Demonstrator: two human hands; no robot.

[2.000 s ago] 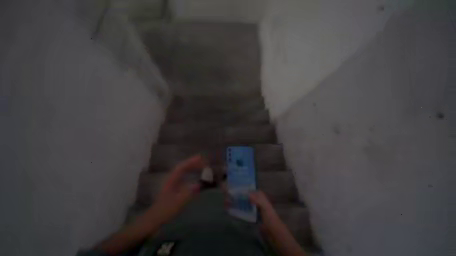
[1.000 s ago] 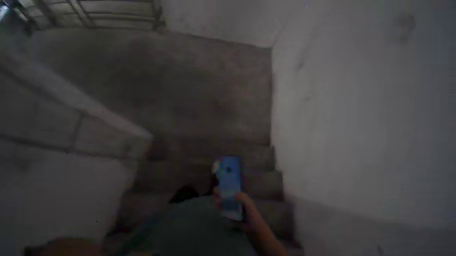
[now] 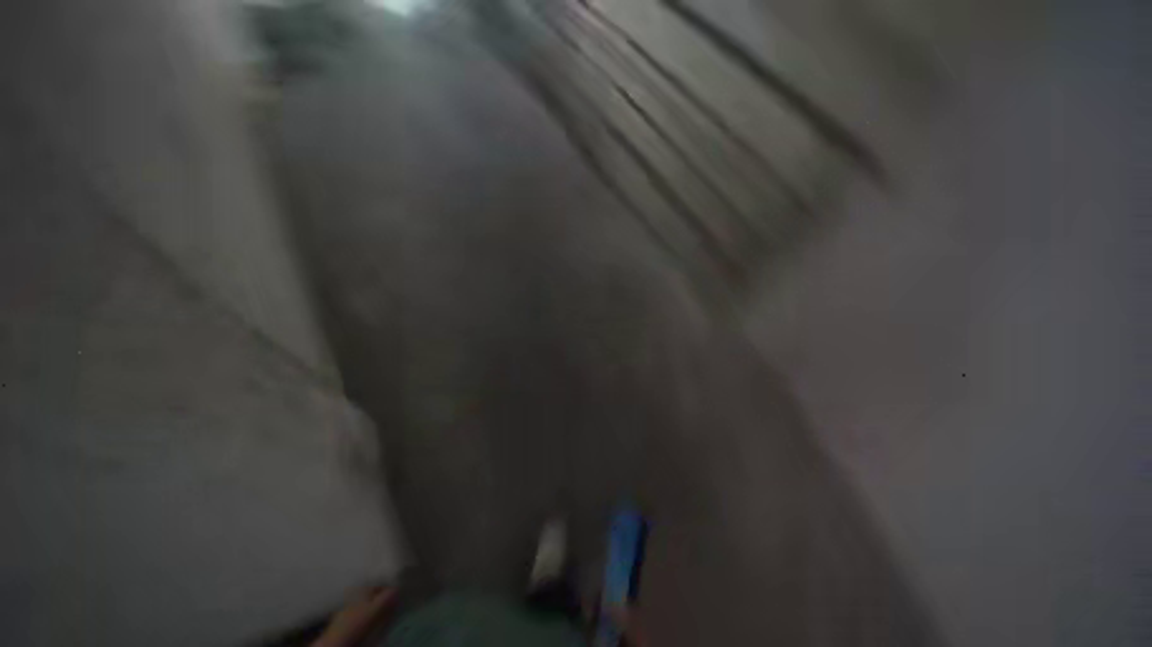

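Note:
The smartphone (image 3: 622,556) shows as a narrow blue-lit strip, tilted and blurred, at the bottom centre. My right hand (image 3: 622,622) holds its lower end and is mostly cut off by the bottom edge. My left hand (image 3: 358,614) is small and blurred at the bottom left, beside the end of the left wall; its fingers cannot be made out.
A blurred grey concrete floor (image 3: 505,291) runs ahead. A pale wall (image 3: 164,417) stands on the left and another (image 3: 998,379) on the right. Metal railings (image 3: 682,164) slant across the upper part. A shoe (image 3: 551,556) shows beside the phone.
The stair steps have gone from view and flat floor shows instead. The railings have shifted from upper left to upper centre-right. The phone is lower and turned edge-on. My left hand is farther right.

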